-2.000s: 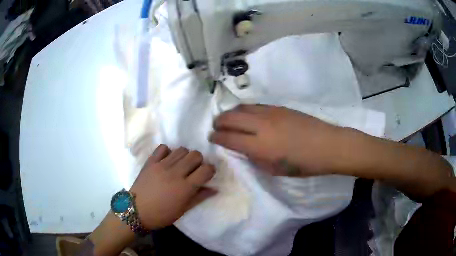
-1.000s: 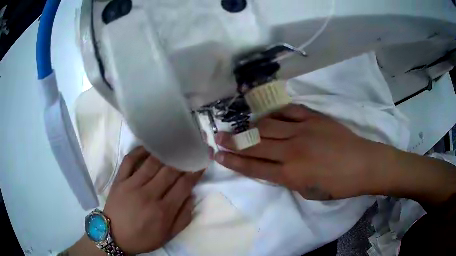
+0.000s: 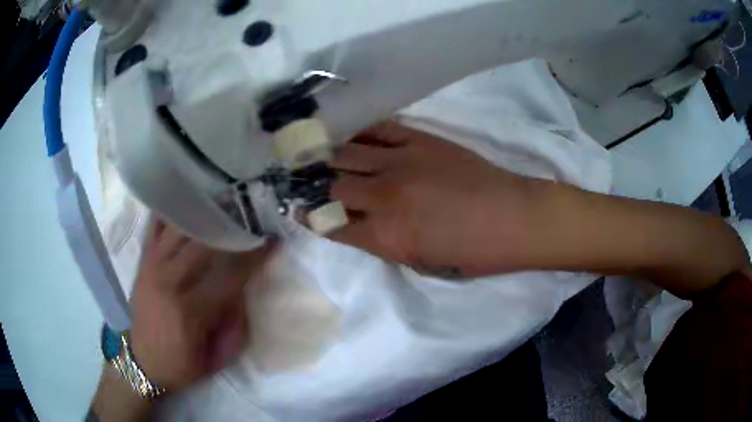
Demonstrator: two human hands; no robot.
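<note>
The white garment piece (image 3: 396, 321) is spread over the table under both hands, with a cream piece (image 3: 293, 317) lying on it. The sewing machine head (image 3: 198, 107) hides the needle area. My right hand (image 3: 437, 198) lies on the cloth beside the cream tension knobs (image 3: 302, 142), its fingertips partly behind them. My left hand (image 3: 194, 305), blurred, is on the cloth left of and below the head, its fingertips close to the machine's lower tip. Whether either hand pinches the cloth cannot be told.
A blue hose (image 3: 56, 99) with a white sleeve (image 3: 92, 251) hangs left of the head. The white table (image 3: 33, 288) shows at left, and its ruler-marked part at right. A bundle of pale pieces (image 3: 633, 363) lies low at right, below table level.
The view has moved back slightly, and the machine head sits further left and up. My left hand is lower and blurred; my right hand remains flat on the cloth near the knobs.
</note>
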